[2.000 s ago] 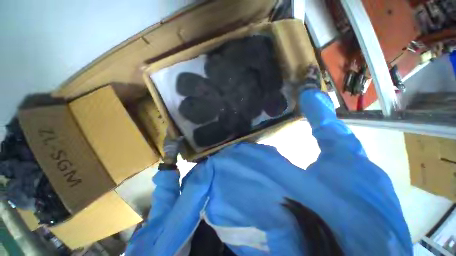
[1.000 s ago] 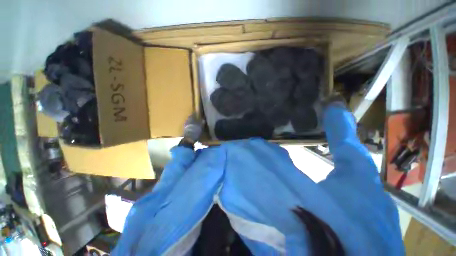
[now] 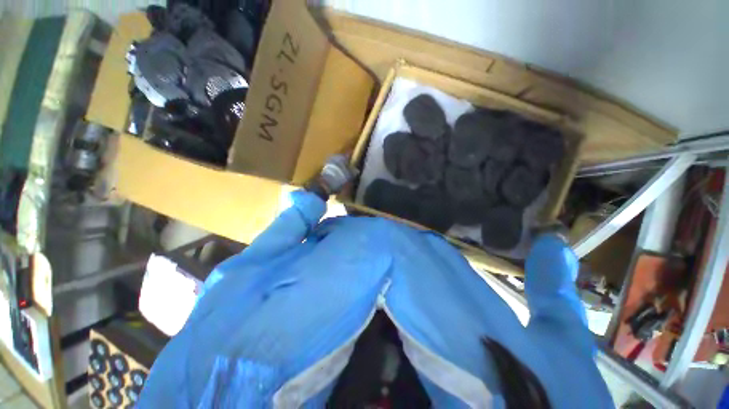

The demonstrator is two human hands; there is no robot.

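Note:
An open brown parts carton (image 3: 472, 89) with a white liner is in front of my body. Several black rounded perforated covers (image 3: 499, 148) lie loose in it, heaped toward its right side. My left hand (image 3: 338, 172), in a grey striped glove, grips the carton's left side near the front corner. My right hand (image 3: 551, 232) is at the carton's right side near the front corner; it is small, dark and partly hidden by the blue sleeve, so its grip is not clear.
A second open carton marked "ZL-SGM" (image 3: 276, 100) stands at the left with dark parts. Brown cardboard (image 3: 448, 48) stands behind the parts carton. A metal frame (image 3: 639, 204) and orange-red trays are at the right. Round black assemblies (image 3: 116, 371) sit lower left.
The view has turned, so the cartons now slant the other way. The marked carton appears higher and nearer. Both hands stay at the parts carton's sides.

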